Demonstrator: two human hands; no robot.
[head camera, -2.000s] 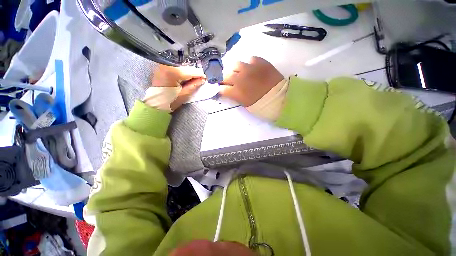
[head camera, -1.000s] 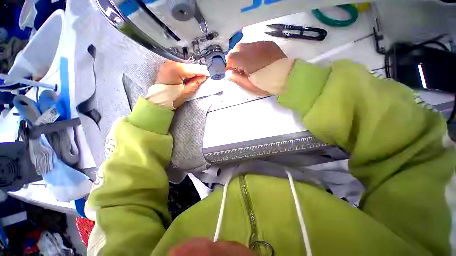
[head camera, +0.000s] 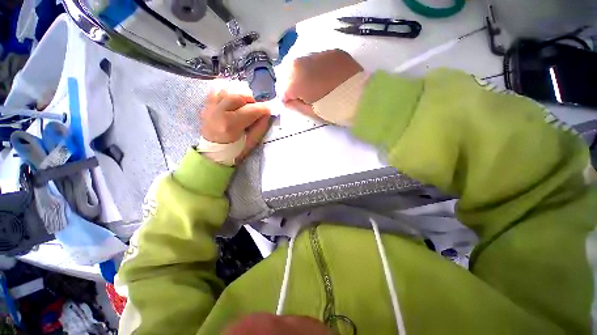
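The white sewing machine head (head camera: 288, 18) is at the top, with a blue-grey stubby cylinder (head camera: 263, 82) beside the needle area. My left hand (head camera: 230, 121) is left of and just below the cylinder, its fingers pinched at a small white piece (head camera: 275, 107) that is overexposed and hard to make out. My right hand (head camera: 322, 82) is right of the cylinder, fingers curled, with its fingertips at the right end of the same bright spot; its hold is unclear. Grey speckled fabric (head camera: 177, 98) lies left of and under my left hand. The needle itself is hidden.
Black thread snips (head camera: 379, 27) and a green ring (head camera: 433, 6) lie at the upper right. A black device (head camera: 553, 75) is at the far right. A dark grey marked strip (head camera: 340, 190) runs along the near bed edge. Bundled parts and a clamp (head camera: 65, 171) are at the left.
The view has shifted slightly, so the machine sits further left and up. My left hand has moved lower against the cylinder and its fingers now reach below it. The fingertips of both hands are closer together.
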